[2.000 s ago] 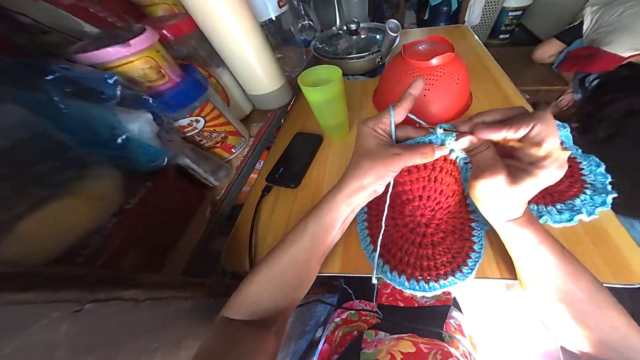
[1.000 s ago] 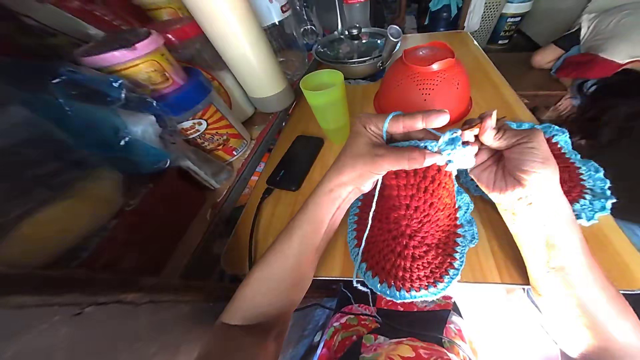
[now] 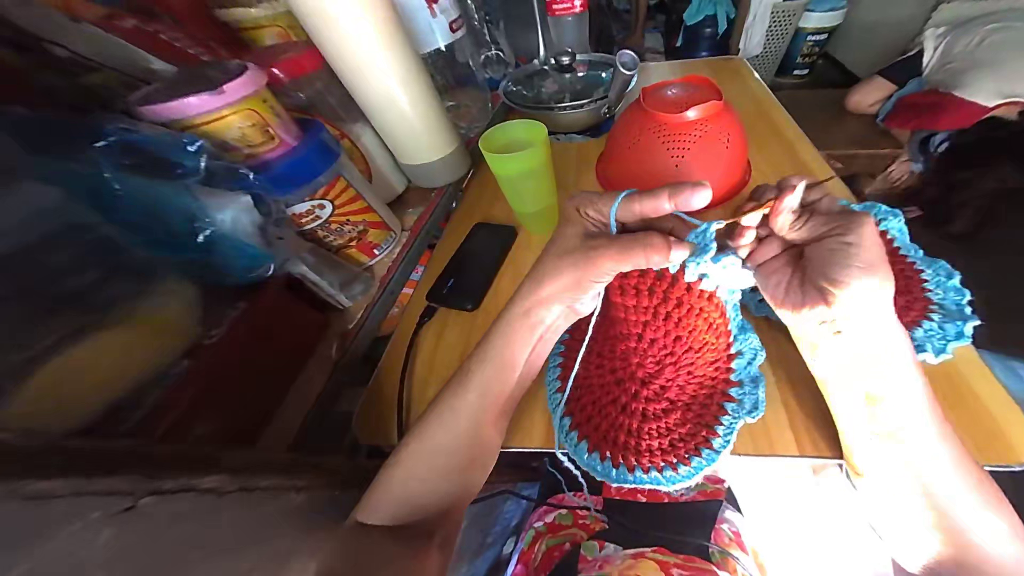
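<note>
A red crocheted oval with a light blue edging (image 3: 656, 368) hangs from my hands above the table's front edge. Thumb and fingers of my left hand (image 3: 632, 232) pinch its upper blue edge, and light blue yarn (image 3: 582, 360) loops round my index finger and trails down past the oval. A thin crochet hook (image 3: 750, 213) is held in my right hand (image 3: 816, 248), its tip at the blue stitches beside my left fingertips. Behind my right hand lies a second red crocheted piece with a ruffled blue edge (image 3: 944, 288), partly hidden.
On the wooden table (image 3: 800, 416) stand a red colander (image 3: 680, 136), upside down, a green plastic cup (image 3: 524, 172) and a lidded pan (image 3: 560, 88). A phone (image 3: 472, 266) with a cable lies at left. Jars (image 3: 336, 200) crowd the left side. Another person (image 3: 952, 88) is at upper right.
The crocheted oval has shifted a little left from two seconds ago. My right hand has turned so that its palm and wrist show more, and the hook points more to the upper right.
</note>
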